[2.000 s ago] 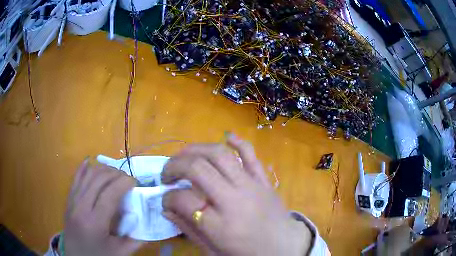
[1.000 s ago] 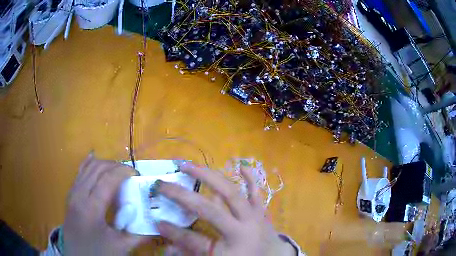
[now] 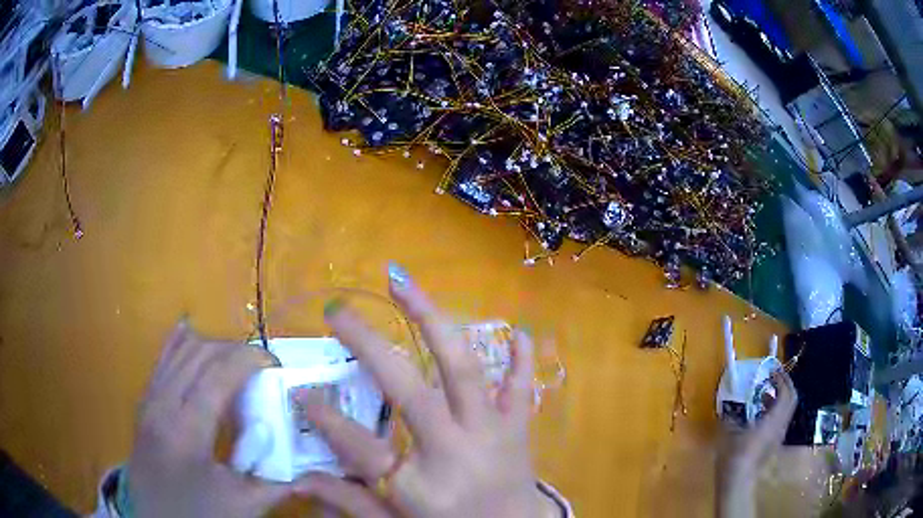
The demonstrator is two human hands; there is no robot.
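A white camera housing (image 3: 265,420) lies low in front of me, with a rectangular opening in its face. My left hand (image 3: 197,415) holds its left side. My right hand (image 3: 435,405) is over its right side, fingers spread and blurred; a finger reaches to the opening and the lower fingers are at the bottom edge. A dark-reddish lead (image 3: 264,223) runs from the housing's top up the table. A translucent pile of small parts (image 3: 491,349) shows partly behind my right hand.
A large heap of camera modules (image 3: 567,132) fills the back. A loose module (image 3: 658,332) lies at right. Another person's hand (image 3: 754,445) touches a white two-antenna camera (image 3: 739,379) beside a black box (image 3: 825,369). White camera bodies (image 3: 182,35) stand at back left.
My right hand has gone from gripping the housing to spread fingers over it. The housing's opening now shows more clearly. Another person's hand has come in at the camera on the right.
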